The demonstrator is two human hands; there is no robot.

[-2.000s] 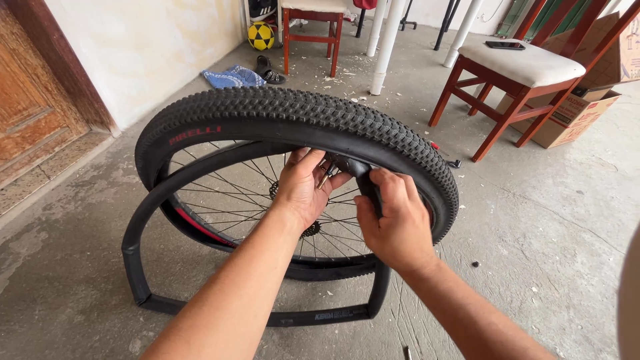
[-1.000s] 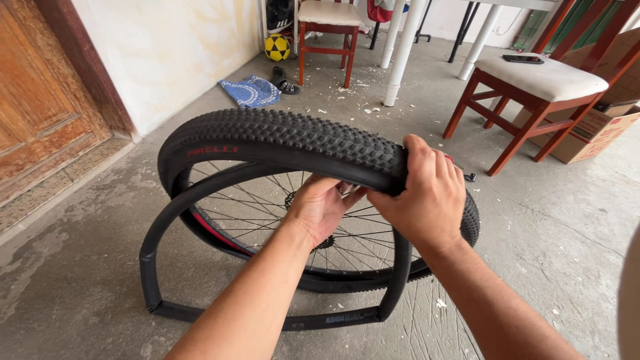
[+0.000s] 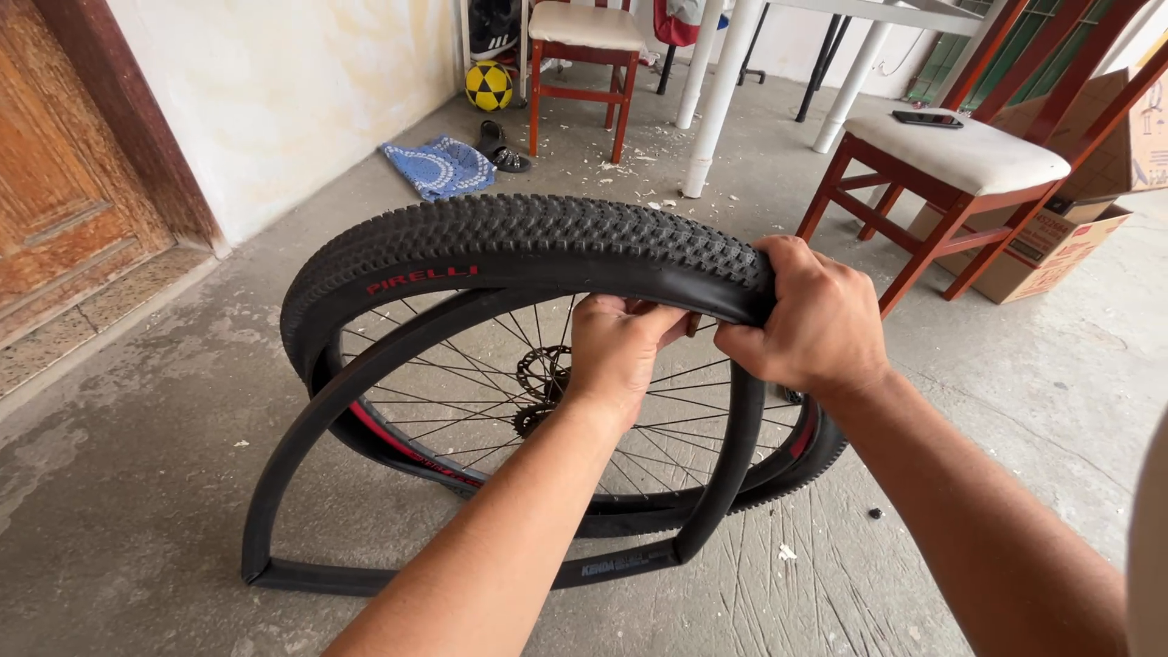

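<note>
A bicycle wheel with a spoked rim and a knobbly black Pirelli tire (image 3: 511,228) leans in front of me over the concrete floor. A black inner tube (image 3: 324,401) hangs out of the tire's near side and droops to the floor. My right hand (image 3: 817,319) grips the tire at its upper right, thumb under the sidewall, fingers over the tread. Just left of it, my left hand (image 3: 620,351) reaches under the tire's edge, its fingertips partly hidden; what they pinch there cannot be made out. Brake disc (image 3: 538,370) and sprockets (image 3: 534,420) show behind my left forearm.
Beyond the wheel are a blue patterned cloth (image 3: 443,167), black sandals (image 3: 502,151), a yellow ball (image 3: 488,87) and a chair (image 3: 584,27). White table legs (image 3: 721,100) stand behind. At right, a chair (image 3: 958,151) bears a phone (image 3: 927,119), near cardboard boxes (image 3: 1031,251). A wooden door (image 3: 82,173) is at left.
My right hand has gone from under the tire's inner edge to a grip over its tread. My left hand stays under the tire edge. The inner tube still hangs out.
</note>
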